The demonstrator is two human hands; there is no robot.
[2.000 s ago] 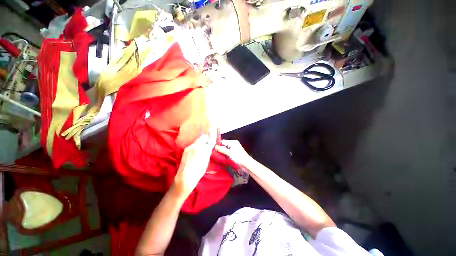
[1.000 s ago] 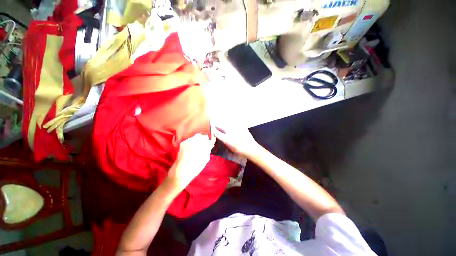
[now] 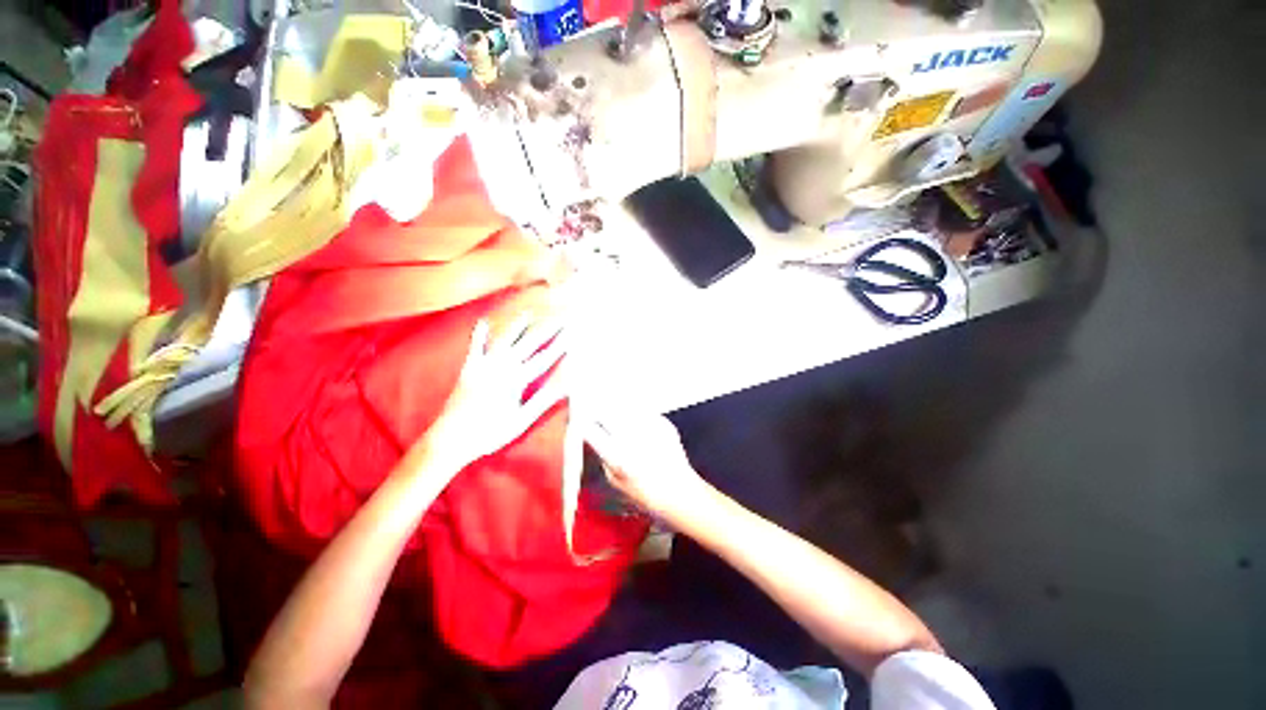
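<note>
A large bunched red garment (image 3: 514,555) lies over the near edge of the white table and hangs down in front of me. It has a small pale mark partway up and a narrow pale yellow trim (image 3: 574,486) along its right edge. My left hand (image 3: 503,388) lies flat on the cloth with its fingers spread. My right hand (image 3: 646,458) is at the garment's right edge by the trim, its fingertips closed on the edge. Bright glare washes out the cloth and table just above both hands.
The cream JACK sewing machine (image 3: 791,104) runs along the table's far side. A black phone (image 3: 690,230) and black-handled scissors (image 3: 900,280) lie right of the cloth. Red strips (image 3: 104,305) and khaki-yellow strips (image 3: 271,201) hang at left. A wooden chair (image 3: 132,583) stands low left.
My left hand has opened from its grip near the edge and moved up and left onto the cloth. My right hand has moved down slightly. The pale trim now shows as a long strip.
</note>
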